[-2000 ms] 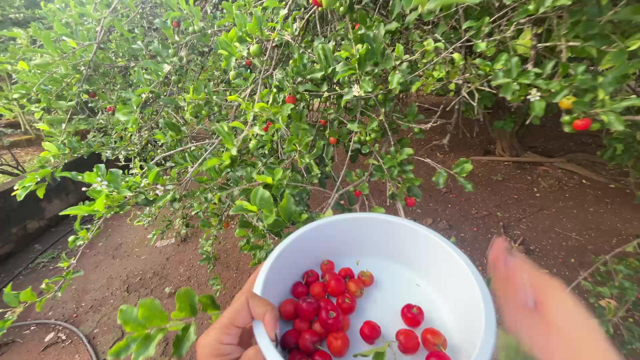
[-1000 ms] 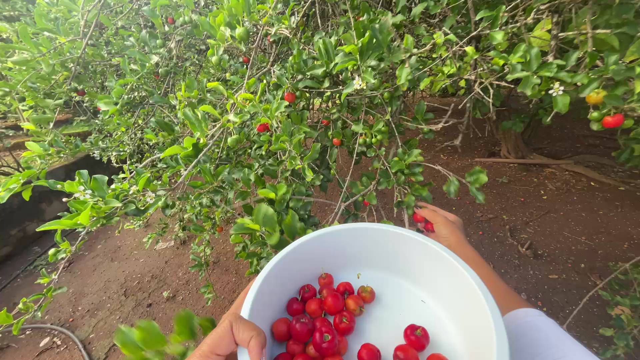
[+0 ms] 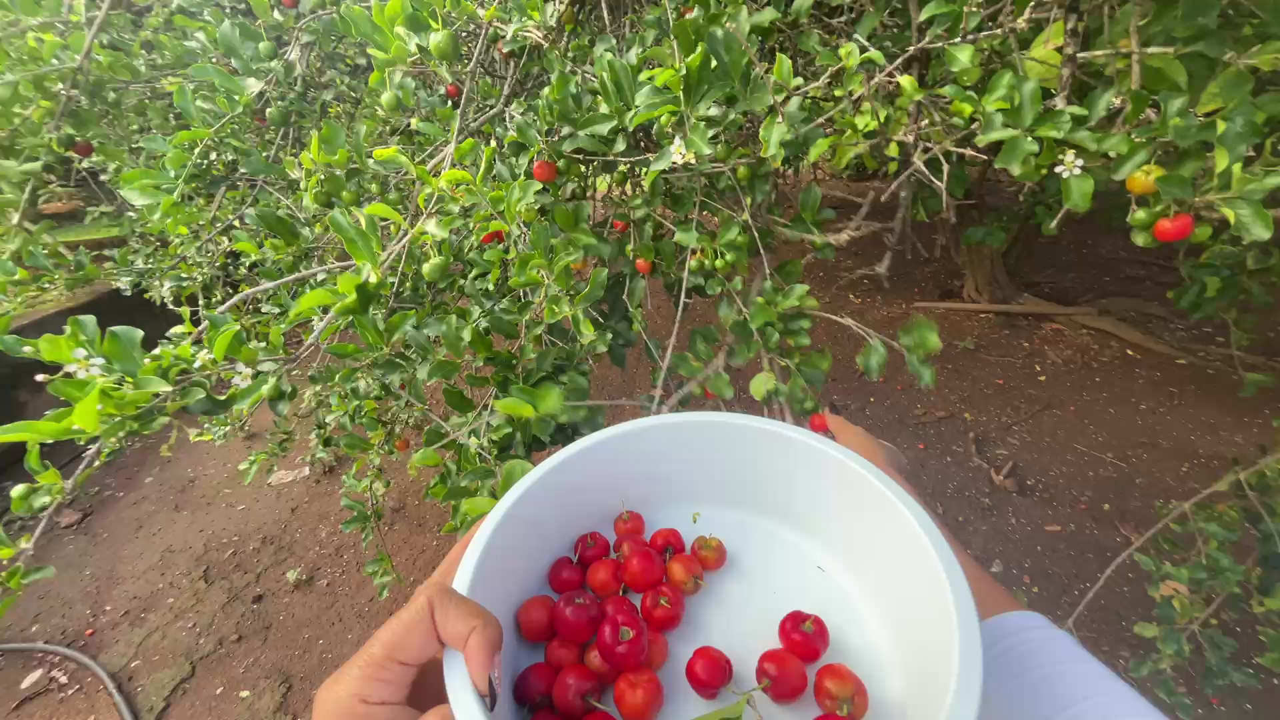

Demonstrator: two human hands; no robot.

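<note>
My left hand [image 3: 425,640] grips the left rim of a white plastic bowl [image 3: 800,480], thumb over the edge. Inside lie several red acerola cherries [image 3: 622,640], heaped at the left, with a smaller group and a green leaf [image 3: 722,710] nearer the bottom right. My right hand [image 3: 865,445] is behind the bowl's far right rim, at the low twigs of the bush, beside a red cherry [image 3: 819,422]. The rim hides most of its fingers, so its hold on that cherry cannot be made out.
The leafy bush [image 3: 560,250] spreads over the upper view, with red cherries [image 3: 1173,228] and green ones among its twigs. A trunk [image 3: 985,265] rises from brown soil [image 3: 1080,480] at the right. A thin branch [image 3: 1170,520] crosses the lower right; a hose [image 3: 75,660] lies lower left.
My right hand, earlier blurred at the right of the bowl, moved to low-hanging cherries beyond the rim. It is now more hidden behind the bowl. My left hand still holds the bowl.
</note>
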